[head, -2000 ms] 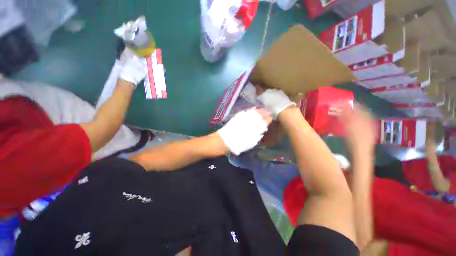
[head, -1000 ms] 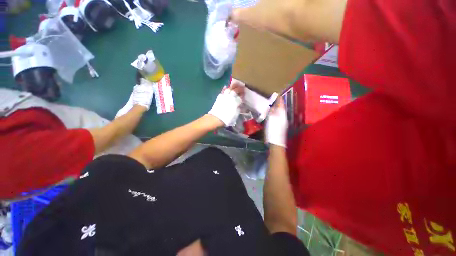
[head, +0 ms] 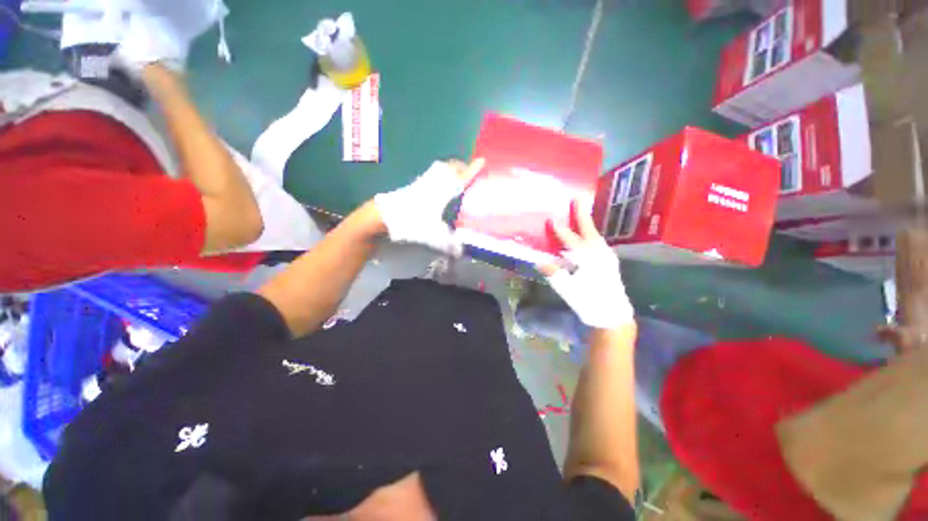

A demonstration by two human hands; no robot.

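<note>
A red retail box, its glossy lid down, is between my two gloved hands at the bench's near edge. My left hand, in a white glove with bare fingertips, grips its left side, thumb on the top. My right hand, gloved the same way, lies with spread fingertips on the lid's near right corner. A second closed red box with white lettering stands just to the right. The box's contents are hidden.
A label strip and a yellowish roll or bottle lie on the green bench. More retail boxes stand at right. A person in red is at left above a blue crate; another red-clothed person is at lower right.
The box's brown flap, upright before, is now down and the red lid shows. My hands have moved from inside the box to its outside. The red-sleeved arm reaching across has gone.
</note>
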